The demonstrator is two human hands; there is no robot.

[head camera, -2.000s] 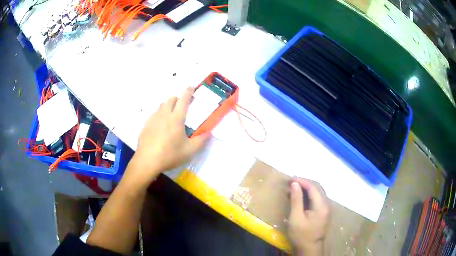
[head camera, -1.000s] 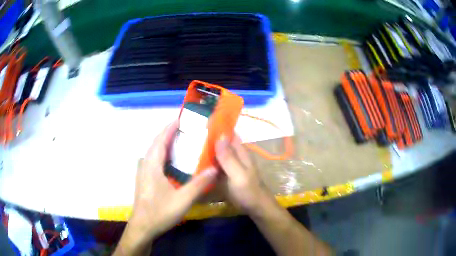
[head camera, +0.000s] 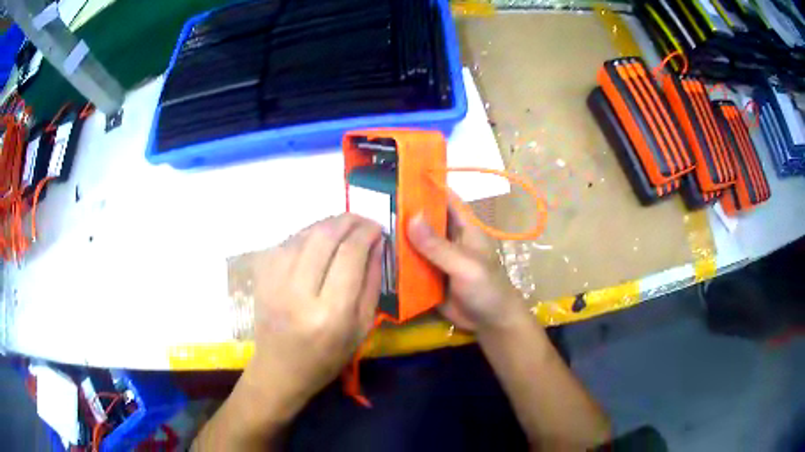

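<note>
An orange power bank housing point(head camera: 421, 221) is held upright on its side above the bench's front part, its open side facing left. A white battery cell point(head camera: 372, 206) and a dark green board show inside. A lanyard point(head camera: 530, 201) loops out to the right; orange cable ends point(head camera: 353, 380) hang below. My right hand point(head camera: 468, 274) grips the housing from the right, thumb on its orange face. My left hand point(head camera: 318, 287) has its fingertips bunched at the open side; whether they hold anything is hidden.
A blue tray point(head camera: 309, 139) of black covers stands behind the housing. Finished power banks point(head camera: 649, 128) are stacked at right, more units behind them. Unfinished units point(head camera: 60, 150) lie at far left. A small blue bin point(head camera: 154, 408) is lower left.
Since one second ago, the housing has turned so its orange side faces me more. My left hand has moved from gripping its lower left to the opening. The view has shifted slightly.
</note>
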